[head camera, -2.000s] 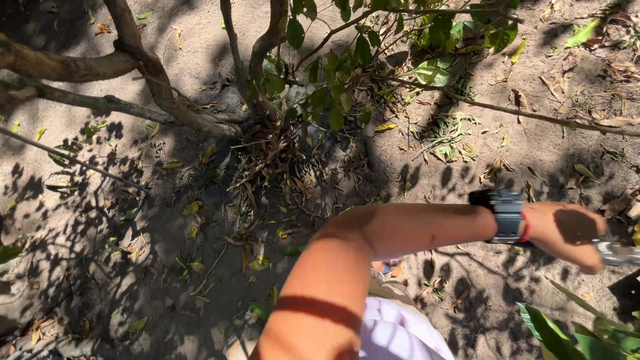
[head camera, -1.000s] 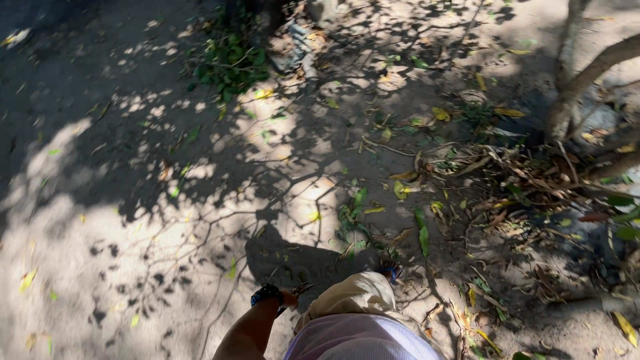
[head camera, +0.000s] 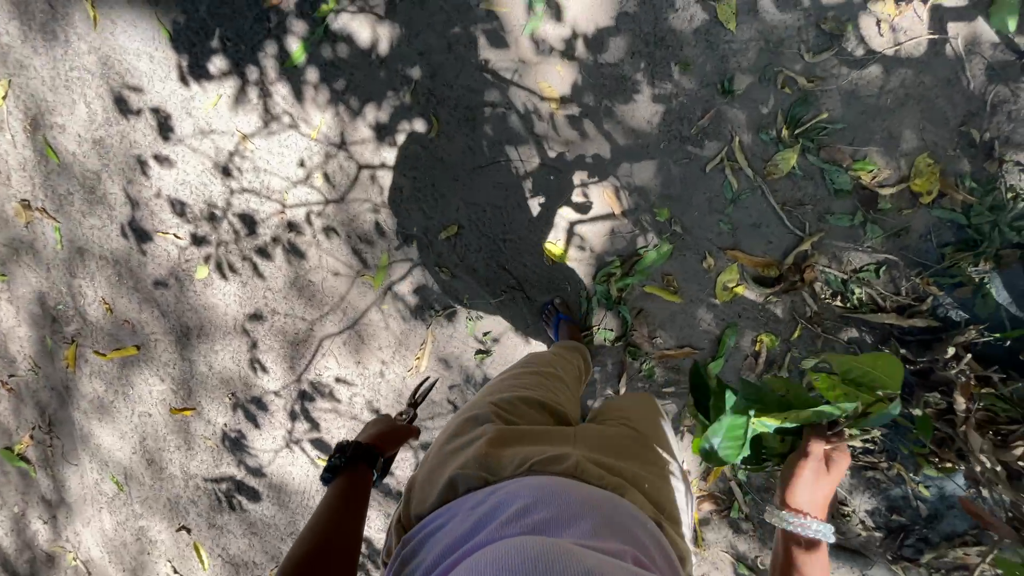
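Observation:
My left hand (head camera: 387, 436), below a dark wristwatch (head camera: 350, 462), is closed round a pair of pruning shears (head camera: 415, 400); their narrow blades point up and away from me, apart at the tips. On the other side of my body, my right hand (head camera: 814, 472) grips a bunch of broad green leaves (head camera: 788, 408) by its lower end. A clear beaded bracelet (head camera: 800, 524) is round that wrist. The stems inside the fist are hidden.
Sandy ground (head camera: 264, 320) with fallen yellow leaves (head camera: 118, 352) lies ahead and to the left. Dry leaf litter (head camera: 952, 392) is heaped at the right. My foot in a blue flip-flop (head camera: 561, 318) is in front, near green cuttings (head camera: 620, 280).
The view has swung a lot. My right hand and the leaf bunch, out of view one second ago, now show at the lower right. The left hand and shears show more clearly.

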